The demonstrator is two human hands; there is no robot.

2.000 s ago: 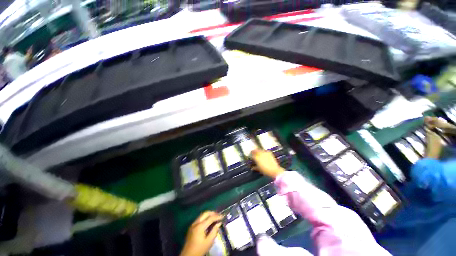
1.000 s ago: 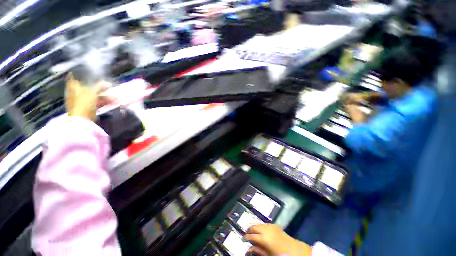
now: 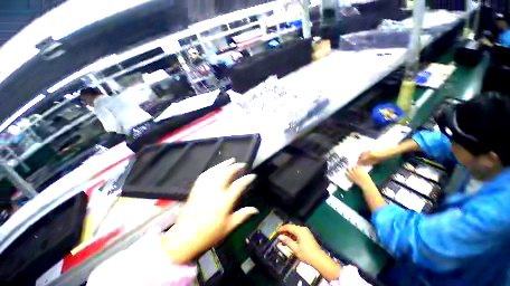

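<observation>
My left hand (image 3: 209, 215) is large in the foreground, raised with its fingers spread and nothing in it. Its fingertips overlap the near edge of an empty black tray (image 3: 187, 167) on the white shelf; touch cannot be told. My right hand (image 3: 302, 243) is lower, its bent fingers at the dark end of an open phone in a phone tray (image 3: 263, 246). A yellow edge shows by the fingertips; whether they grip anything is hidden. Another open phone (image 3: 208, 265) shows below my left hand, partly covered by my pink sleeve.
Another black tray (image 3: 45, 240) lies at the left. Dark stacked trays (image 3: 296, 179) stand beyond my right hand. Clear plastic packs (image 3: 285, 106) lie on the shelf. At right, a person in blue (image 3: 442, 229) handles a white sheet (image 3: 341, 159) beside a tray of phones (image 3: 414, 184).
The view has turned and shifted right. My left hand, earlier raised at the far left by a dark tray, is now nearer the middle, fingers spread. My right hand stays over open phones.
</observation>
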